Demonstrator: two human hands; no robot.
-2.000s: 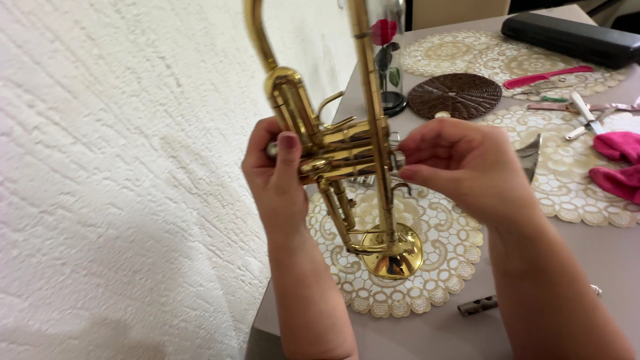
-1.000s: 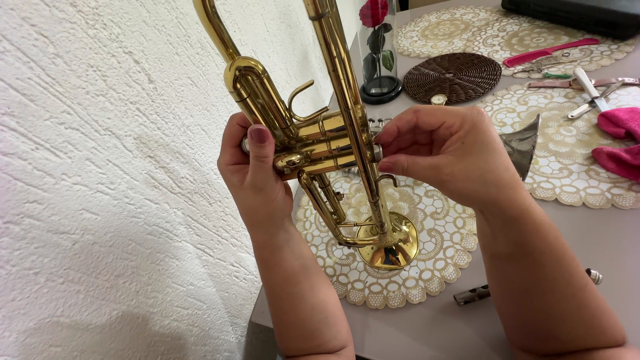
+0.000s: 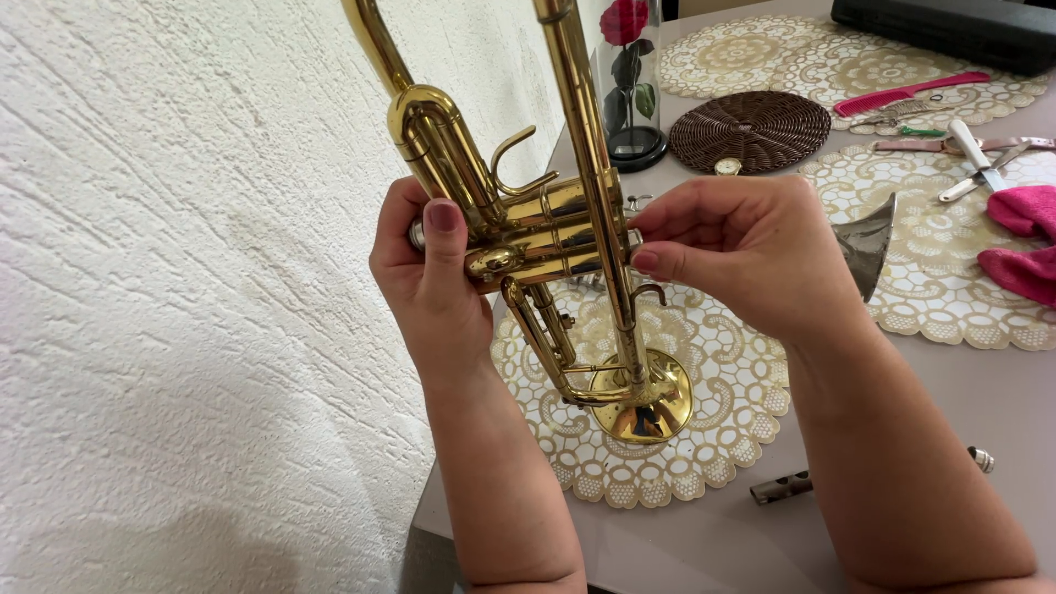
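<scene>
A brass trumpet is held upright at the centre, its bell pointing down over a round lace-pattern placemat. My left hand grips the valve casings at their left end, thumb in front. The fingertips of my right hand pinch a small silver valve part at the casings' right end, just behind the long tube. Those fingertips partly hide the part. A silver-coloured piston valve lies on the table, partly behind my right forearm. Whether the bell touches the placemat I cannot tell.
A textured white wall stands close on the left. Around the back and right are a rose dome, brown woven mat, watch, pink comb, black case, white-handled knife, pink cloth and metal flared piece.
Between the oldest frame and now, the trumpet's upper end has tilted left. My left hand stays around the casings and my right fingertips stay at their right end.
</scene>
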